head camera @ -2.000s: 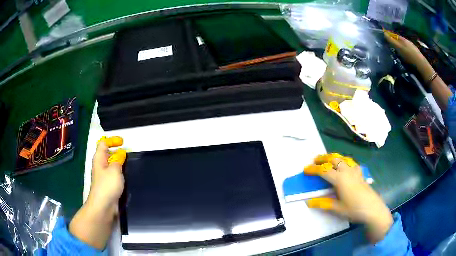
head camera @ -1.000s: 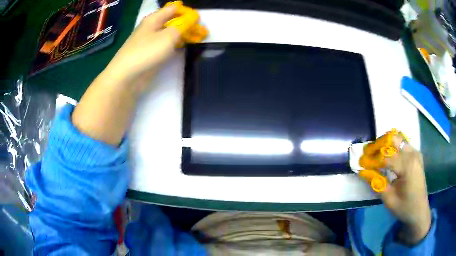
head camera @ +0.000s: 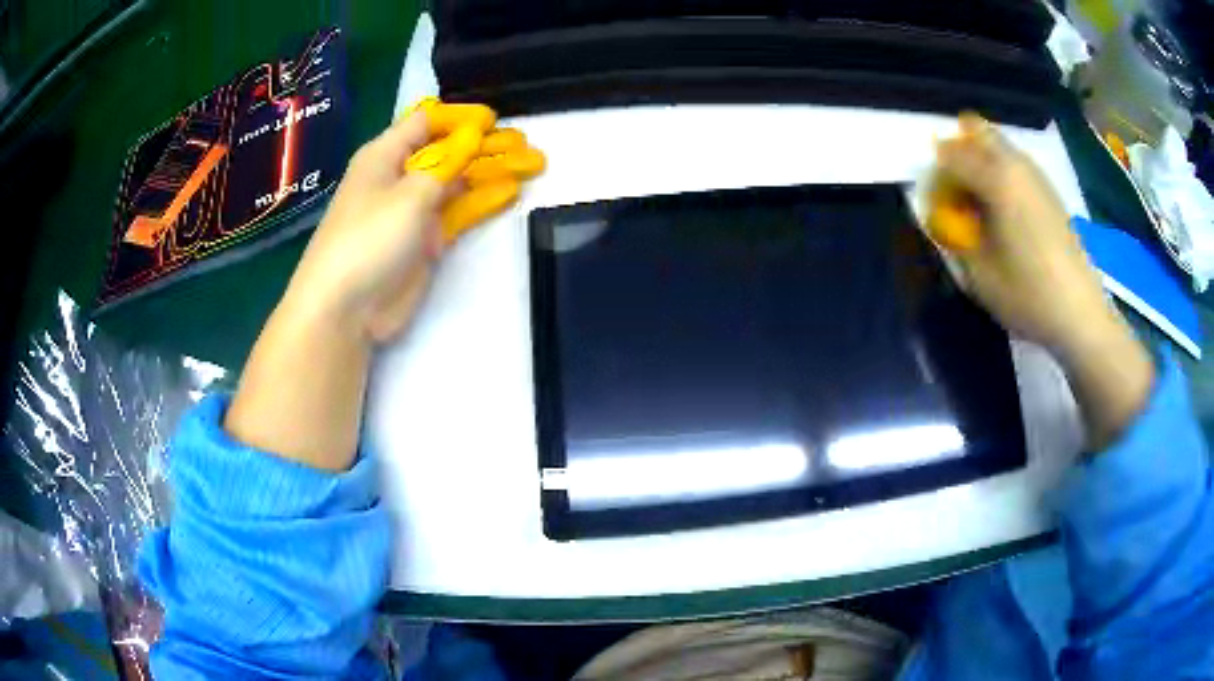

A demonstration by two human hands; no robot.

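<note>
A tablet with a black glossy screen lies on the white work mat. My right hand is at its far right corner, blurred, with orange finger cots. A pale edge of the white wipe shows at its fingertips, pressed to the screen's edge. My left hand, with orange finger cots, is off the tablet's far left corner, fingers bent and nothing seen in it. The blue squeegee lies at the right, beside my right forearm.
Stacked black foam trays stand behind the tablet. Printed screen films lie at the far left, and crumpled clear film at the near left. White wipes and part of a bottle are at the far right. The bench edge is near my body.
My right hand left the squeegee, took the wipe and moved from the tablet's near right corner to its far right corner. My left hand came off the tablet's edge. The view shifted.
</note>
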